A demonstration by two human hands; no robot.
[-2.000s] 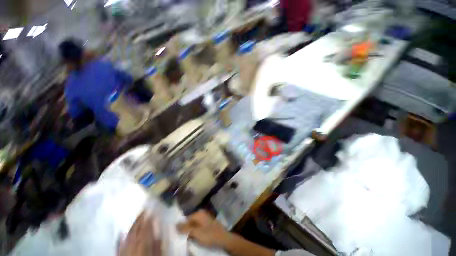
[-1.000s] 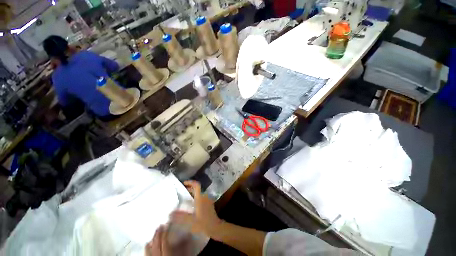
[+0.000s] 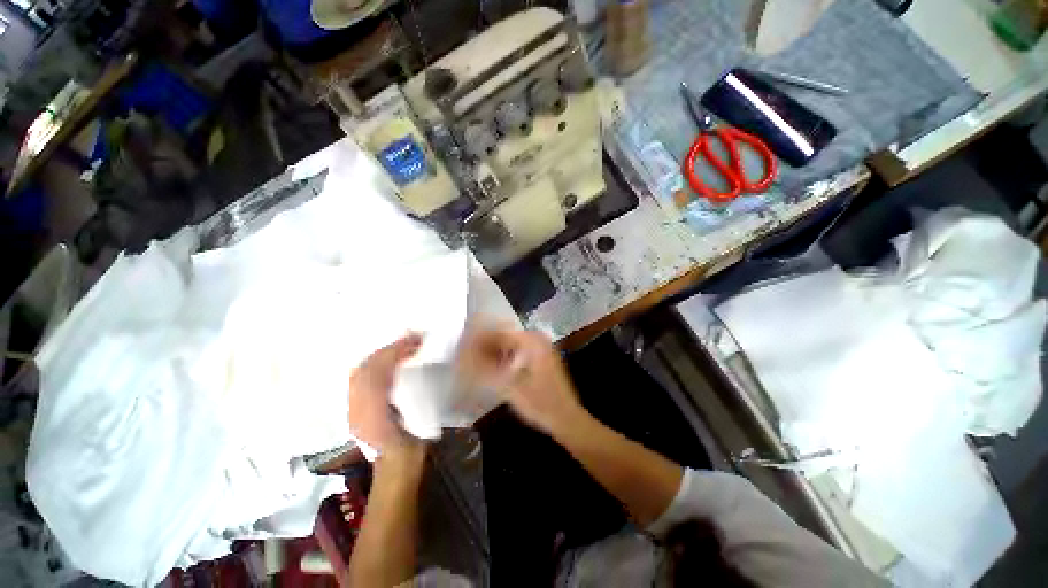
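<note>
A white garment piece (image 3: 431,385) is held between both hands at the table's front edge, below the cream overlock machine (image 3: 506,126). My left hand (image 3: 385,396) grips its left part, fingers curled round the fabric. My right hand (image 3: 517,365) is blurred and holds the fabric's right edge. The fabric runs up towards the presser foot area under the blue label; the needle itself is hidden. A large heap of sewn white work (image 3: 195,356) spreads left of the machine and hangs over the table edge.
Red-handled scissors (image 3: 731,164) and a dark flat phone-like rectangle (image 3: 768,116) lie on blue-grey cloth (image 3: 873,69), beside a thin pale stick (image 3: 804,83). A pile of white pieces (image 3: 873,356) lies on a low stand at right. A red crate (image 3: 333,531) with spools is below left.
The view has tilted down and moved closer to the machine. Both hands now show more fully, with the fabric folded up between them. The thread cones have mostly left the view.
</note>
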